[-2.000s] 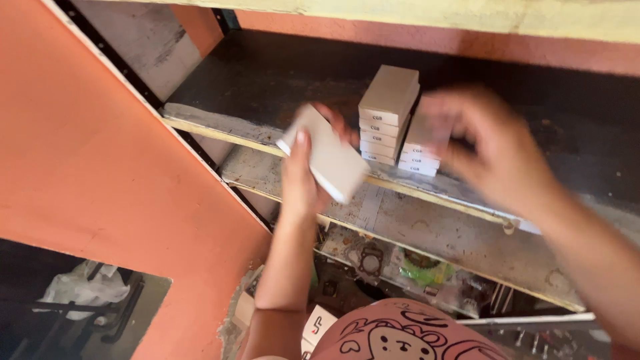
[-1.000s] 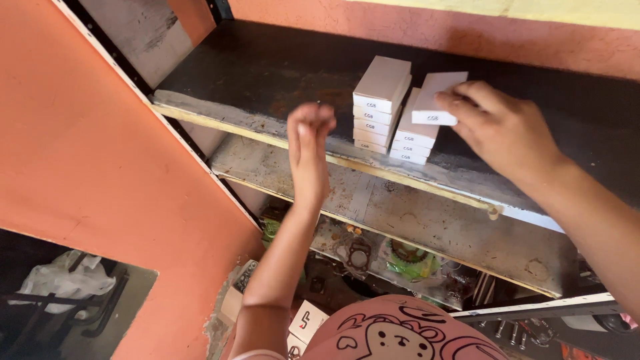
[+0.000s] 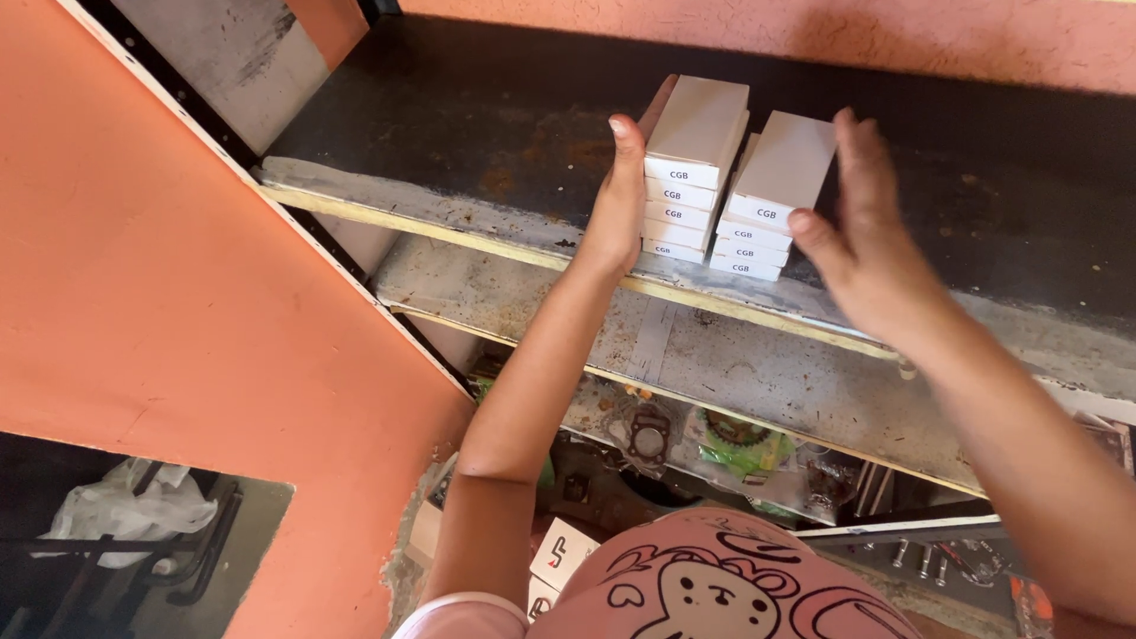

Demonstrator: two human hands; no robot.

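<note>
Two stacks of small white cardboard boxes, each box bearing printed letters, stand side by side near the front edge of the dark upper shelf (image 3: 497,142). My left hand (image 3: 626,195) lies flat along the outer side of the left stack (image 3: 697,124), thumb up, gripping nothing. The right stack (image 3: 785,160) is lower, and its top box sits a little askew. At its right side is my right hand (image 3: 856,213), fingers spread and slightly blurred, with the thumb at the front corner of the top box.
Below lies a stained grey shelf (image 3: 710,346). Under it are a metal gasket (image 3: 650,435), a sprocket in green packaging (image 3: 737,435) and bolts (image 3: 923,559). An orange wall (image 3: 195,293) and a perforated metal upright (image 3: 204,115) bound the left side. White printed boxes (image 3: 561,550) sit low near my body.
My right hand has let go of the box it held, which now tops the right stack. My left hand, free in front of the shelf a second ago, has moved to the left stack's side.
</note>
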